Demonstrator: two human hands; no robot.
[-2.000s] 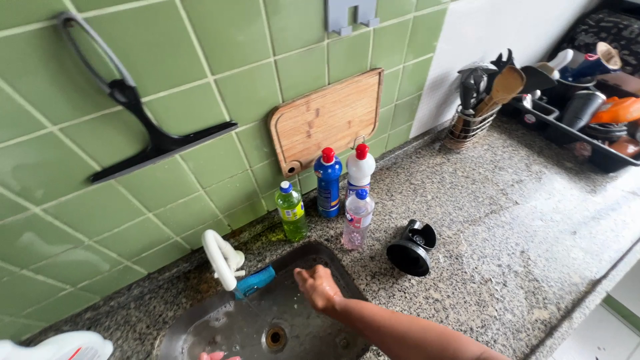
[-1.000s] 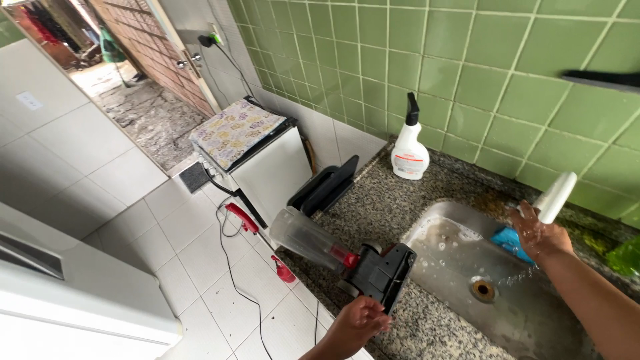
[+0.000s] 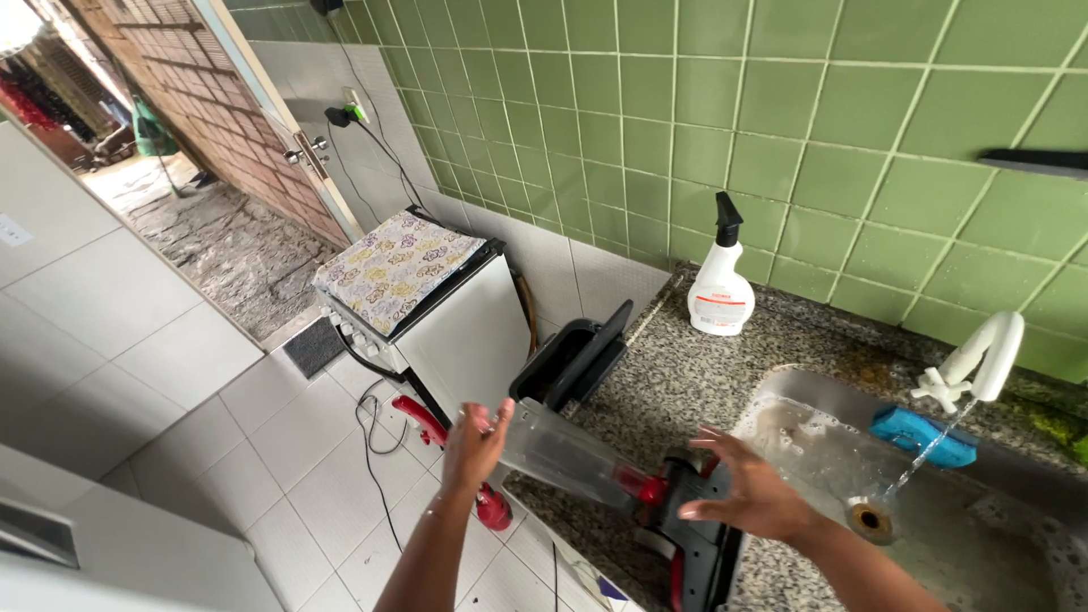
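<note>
A vacuum cleaner's floor head [image 3: 693, 527], black with red parts, lies on the granite counter beside the sink, joined to a clear plastic container [image 3: 565, 455]. By the far end of that container is my left hand [image 3: 476, 442], fingers apart; whether it touches the plastic I cannot tell. My right hand [image 3: 744, 489] is spread over the floor head, thumb and fingers wide. Water runs from the white faucet [image 3: 977, 357] into the steel sink [image 3: 795, 382], where a blue sponge or cloth [image 3: 925, 435] rests against the back wall.
A white spray bottle [image 3: 721, 289] stands by the tiled wall. A black bin with its lid raised [image 3: 586, 361] is at the counter's end. Beyond is a stove with a flowered cover [image 3: 399, 263]. Red vacuum parts [image 3: 493, 507] and a black cord [image 3: 370, 425] are near the floor.
My right hand has moved from the faucet to over the floor head. My left hand has gone from the floor head to the container's far end. Water now runs from the faucet.
</note>
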